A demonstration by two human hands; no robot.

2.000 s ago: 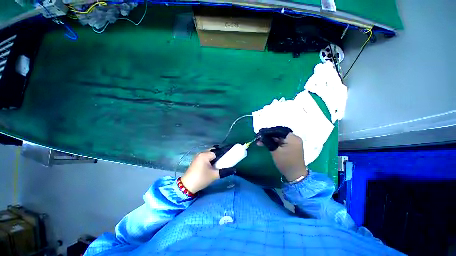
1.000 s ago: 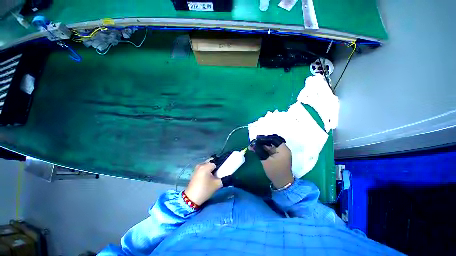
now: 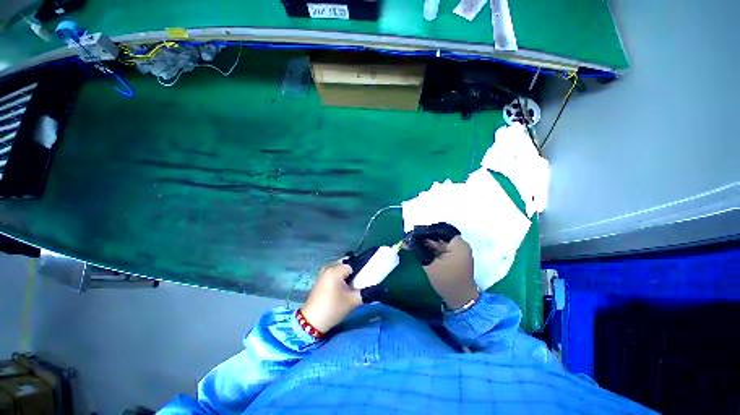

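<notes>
A white bottle or cylinder (image 3: 377, 267) with a yellowish tip is in my left hand (image 3: 334, 293), whose fingers wear black finger cots. The tip points up and right to the fingertips of my right hand (image 3: 442, 255). My right hand, also with black cots, is closed at the tip; whether it holds a small part there is too small to tell. A thin line (image 3: 375, 217) curves from the white cloth (image 3: 462, 212) down towards my left hand. The cloth lies crumpled on the green bench mat, beside and behind my right hand.
A black tote (image 3: 40, 138) with white strips stands at the far left. A cardboard box (image 3: 369, 83), black plastic and a silvery reel (image 3: 521, 112) sit along the back. Blue and yellow lines hang from the raised green shelf (image 3: 406, 18), which holds a labelled black bin (image 3: 329, 10).
The view has tilted up, so more of the shelf shows. Both hands keep the bottle tip and right fingertips together, with only slight movement.
</notes>
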